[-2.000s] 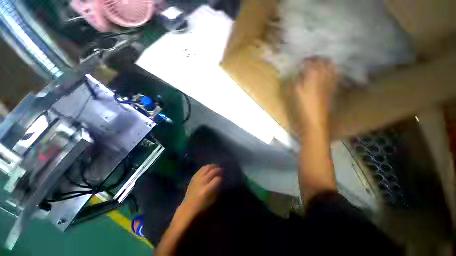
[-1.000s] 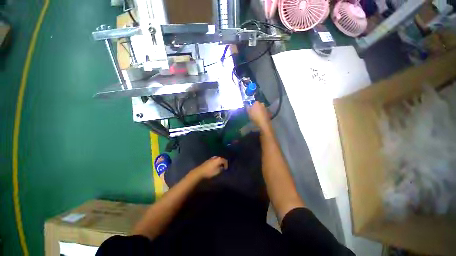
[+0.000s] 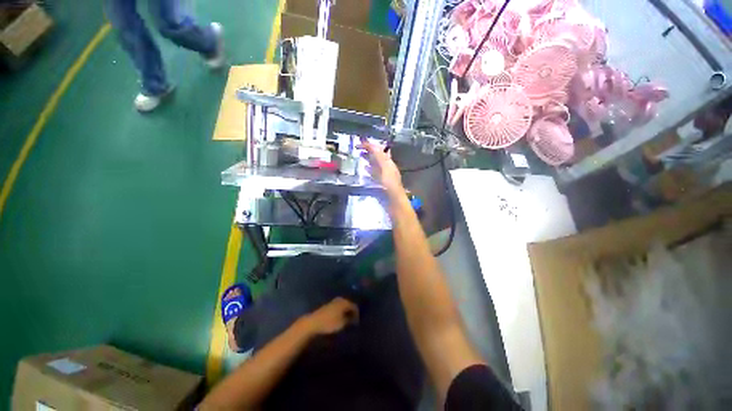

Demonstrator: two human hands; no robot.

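Observation:
My right hand (image 3: 380,166) reaches forward to the right side of the metal press (image 3: 281,178); its fingers are small and blurred, and I cannot tell whether it holds anything. My left hand (image 3: 335,315) is over my lap with its fingers curled; what is in it cannot be made out. The white air cylinder (image 3: 317,80) stands upright on the press, with a red part (image 3: 323,165) below it. The open carton (image 3: 557,321) at the right holds cloudy translucent fan blades (image 3: 654,329).
White bench paper (image 3: 502,249) bears scattered dark specks. Pink fan heads (image 3: 498,116) are piled beyond it. A closed carton (image 3: 104,381) is at the lower left. A person in jeans (image 3: 152,40) is on the green floor at upper left. A blue knob (image 3: 415,203) is beside the press.
My right hand has moved from the blade carton to beside the blue knob, then farther forward to the press. My left hand stays over my lap. A walking person's legs have come into view.

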